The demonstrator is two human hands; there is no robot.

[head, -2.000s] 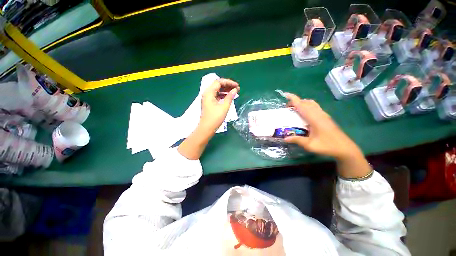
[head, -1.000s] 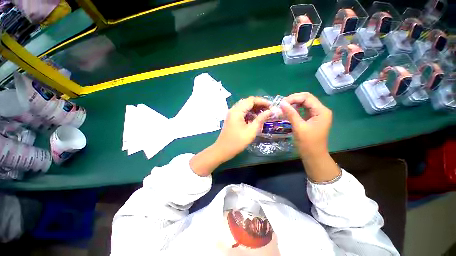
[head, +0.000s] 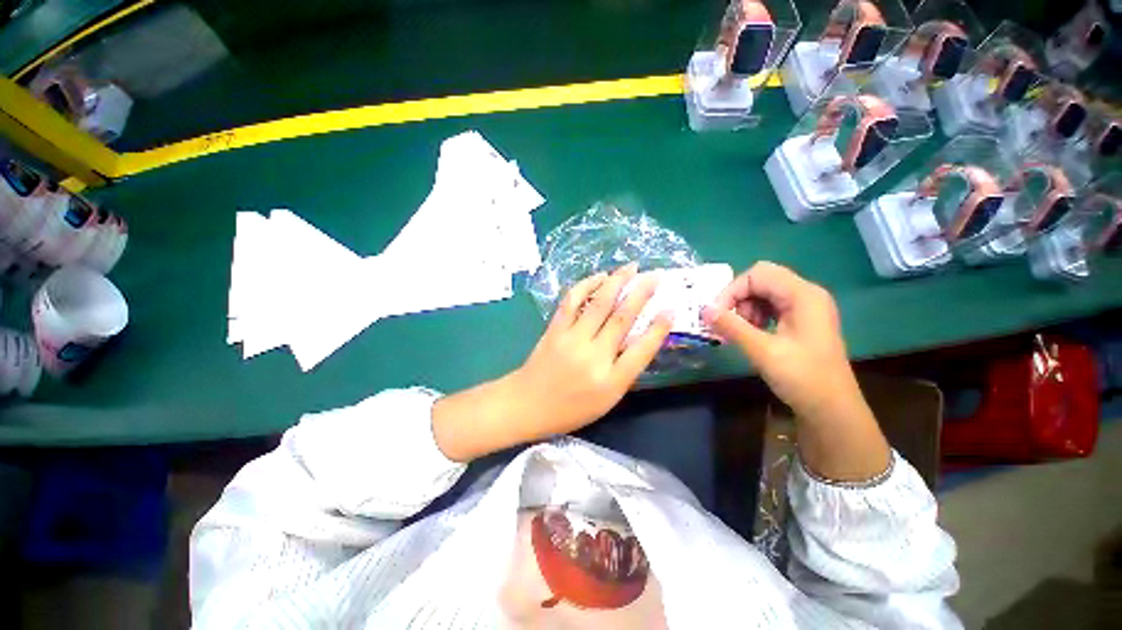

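Observation:
A small white printed piece (head: 692, 293), perhaps a paper sleeve, lies flattened on the bench in front of me, with a dark blue edge below it. My left hand (head: 599, 342) presses on its left part with the fingers spread over it. My right hand (head: 787, 330) pinches its right end between thumb and fingertips. A crumpled clear plastic bag (head: 612, 236) lies behind and partly under my left hand. A stack of white paper sleeve blanks (head: 391, 265), bow-tie shaped, lies to the left.
Smartwatches in clear display boxes (head: 822, 160) stand in rows at right. Nested printed sleeves (head: 76, 314) lean at the left edge. A yellow edge strip (head: 418, 113) runs behind the blanks. A red plastic bag (head: 1046, 400) is below at right, a blue stool (head: 99, 505) below at left.
My hands were raised together over the item and bag. Now my left hand lies flat on the white printed piece and my right hand holds its end. The whole view has shifted.

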